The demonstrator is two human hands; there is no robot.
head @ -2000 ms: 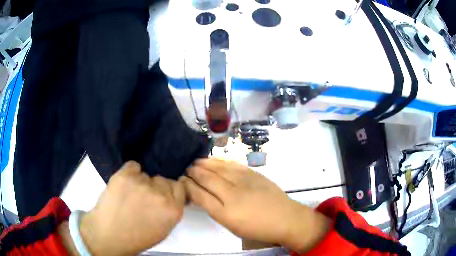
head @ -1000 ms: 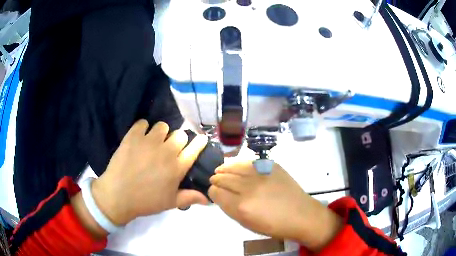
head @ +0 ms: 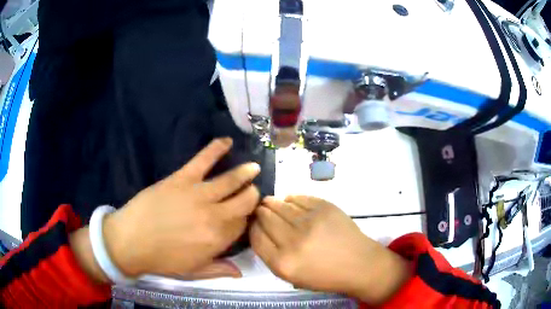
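Note:
A large black garment (head: 121,108) lies left of the needle, its straight edge running under the presser foot area (head: 263,136). My left hand (head: 187,220) lies spread on the cloth, fingertips just in front of the foot. My right hand (head: 314,241) has its fingers bunched at the cloth's near right edge, touching my left fingertips; it pinches that edge. The white sewing machine head (head: 338,42) with a blue stripe stands above. The guard strip with a red lower end (head: 286,105) hangs in front of the needle, which I cannot make out.
Tension knobs with pale caps (head: 322,169) sit right of the needle. A black phone-like slab (head: 448,187) lies further right, beside wires and a metal cluster (head: 507,205). Black straps (head: 504,72) circle the machine arm. A measuring strip (head: 229,298) runs along the table's front edge.
The black edge now lies straight at the foot instead of bunched in the fingers. My left hand has flattened onto the cloth. The view has shifted, so the machine sits higher and the measuring strip shows.

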